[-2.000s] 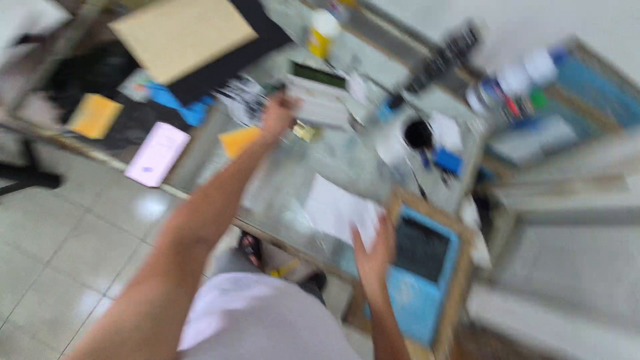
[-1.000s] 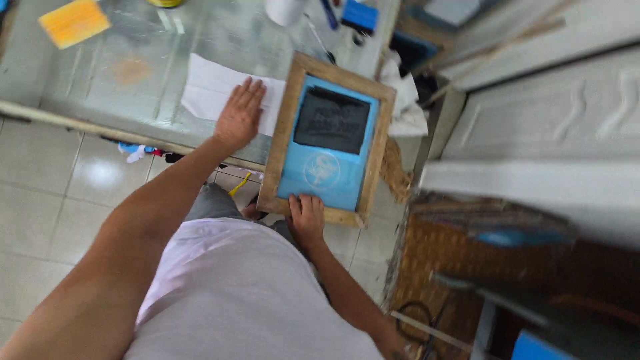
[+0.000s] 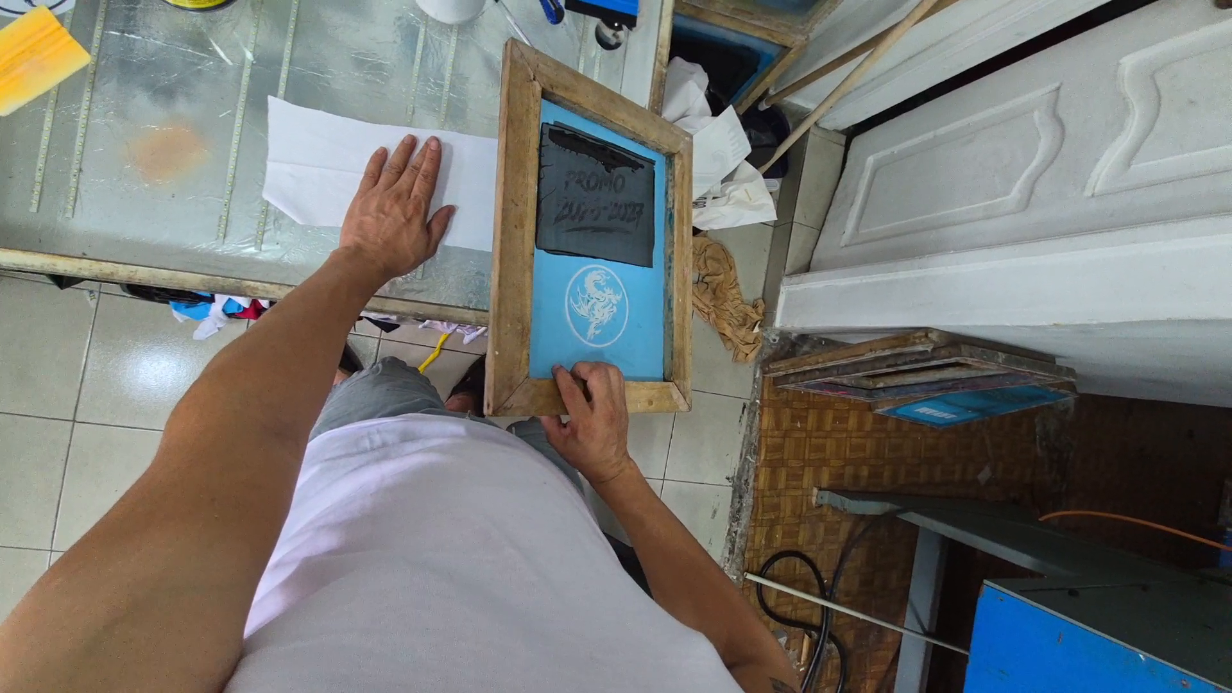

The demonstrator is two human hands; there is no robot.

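Observation:
My left hand (image 3: 393,207) lies flat, fingers apart, on a sheet of white paper (image 3: 313,159) on the glass-topped table (image 3: 115,183). To its right, a wooden-framed screen-printing screen (image 3: 513,241) with blue mesh overlaps the paper's right end and reaches past the table's front edge. My right hand (image 3: 595,414) grips the near bar of that frame. On the mesh are a dark patch (image 3: 592,207) bearing writing and a round white dragon emblem (image 3: 597,306). What the frame rests on beneath is hidden.
A yellow-orange card (image 3: 34,58) lies at the table's far left. Crumpled white paper (image 3: 727,164) and a brown cloth (image 3: 727,298) are right of the screen. More framed screens (image 3: 924,375) lean below a white panelled door (image 3: 972,144). A blue box (image 3: 1088,635) stands at lower right.
Two seconds ago my left hand was reaching over items farther back on the table; now it rests on the paper. My right hand has gone from beside the paper to the frame's near bar. The view has shifted.

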